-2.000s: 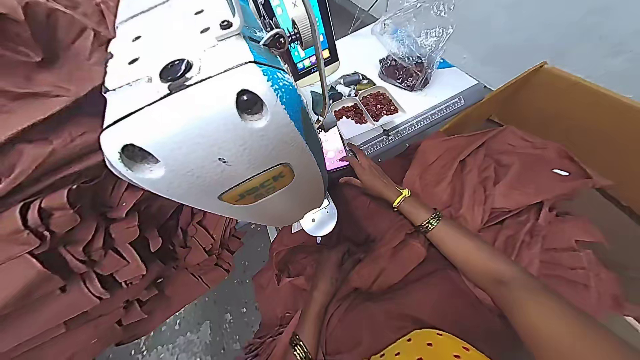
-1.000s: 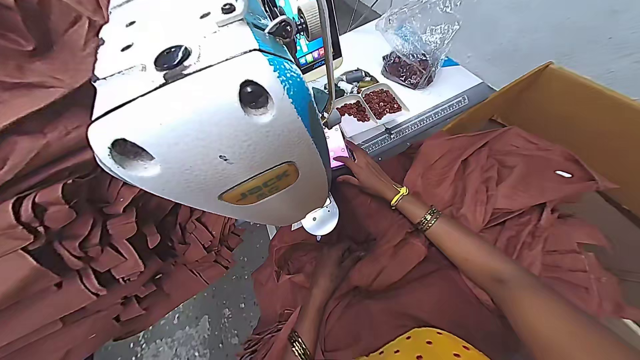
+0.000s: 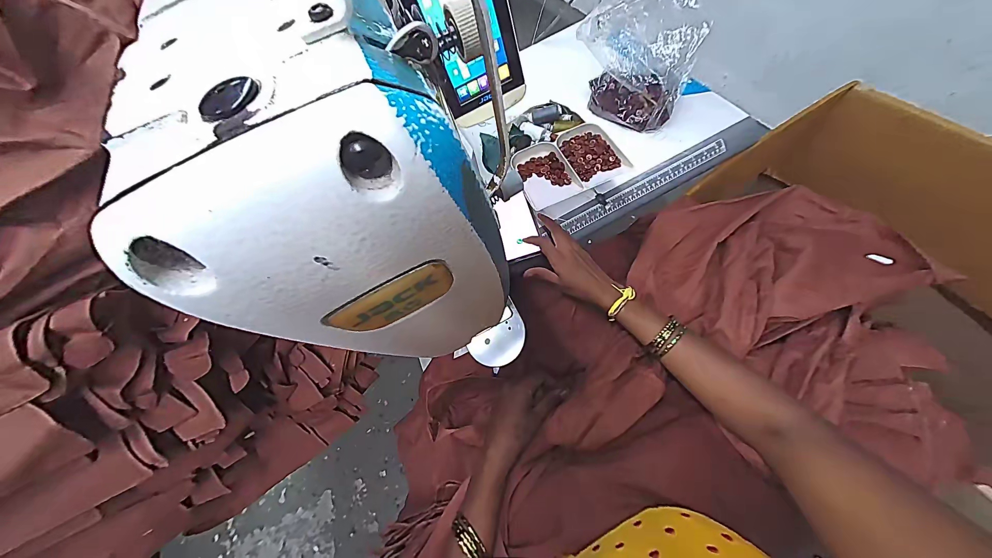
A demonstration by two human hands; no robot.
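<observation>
A white and blue Jack sewing machine head (image 3: 310, 201) fills the upper left of the view. My right hand (image 3: 570, 260), fingers spread, touches the edge of a lit phone-like screen (image 3: 517, 226) beside the machine. Below the machine's round white guard (image 3: 497, 339), my left hand (image 3: 527, 403) rests on reddish-brown fabric (image 3: 604, 387); its fingertips are shadowed, and whether it pinches the cloth is unclear. The fabric spreads over the lap and to the right. Near the right hand, a two-part white tray (image 3: 569, 163) holds reddish-brown buttons. The needle area is mostly hidden.
Bundles of brown cloth (image 3: 116, 418) hang at the left. A cardboard box (image 3: 876, 155) stands at the right with fabric over its edge. On the white table (image 3: 682, 139) are a plastic bag of dark pieces (image 3: 635, 97), thread spools (image 3: 542, 116), a ruler strip (image 3: 643, 186) and a control display (image 3: 473, 62).
The small screen beside my right hand has turned from pink to mostly white. Both hands stay in nearly the same places.
</observation>
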